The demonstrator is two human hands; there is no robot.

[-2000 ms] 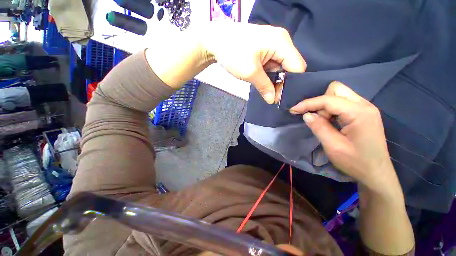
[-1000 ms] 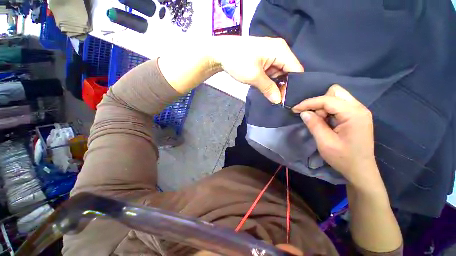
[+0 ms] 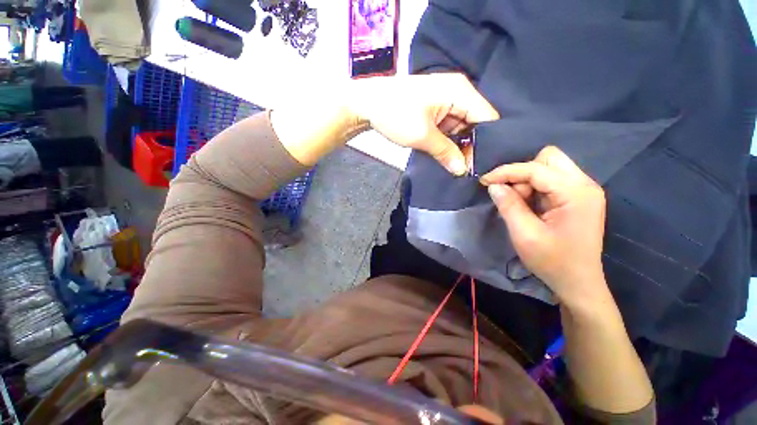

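The dark jacket (image 3: pixel 581 66) lies over the table's right part and hangs toward the lap, with a pointed lapel (image 3: pixel 614 145) on it and pale grey lining (image 3: pixel 444 228) showing below. My left hand (image 3: pixel 427 112) pinches the jacket's edge from the upper left, thumb below and fingers curled. A small dark, shiny piece (image 3: pixel 466 139) shows between its thumb and fingers. My right hand (image 3: pixel 552 212) is just right of it, thumb and forefinger pinched close to the left thumb tip. A thin dark bit shows at the right fingertips, likely a needle; it is too small to be sure.
On the white table (image 3: pixel 220 70) are dark thread spools (image 3: pixel 207 37), a pile of small metal pieces (image 3: pixel 290 23), a phone (image 3: pixel 373 37) and folded khaki cloth (image 3: pixel 116 29). Blue baskets (image 3: pixel 158 104) and a red container (image 3: pixel 153 158) stand at the left. Red cords (image 3: pixel 475 340) hang over the brown top.
The view has shifted, showing more of the phone and red container. Both hands stay close together at the cloth edge, the right hand slightly nearer the left thumb.
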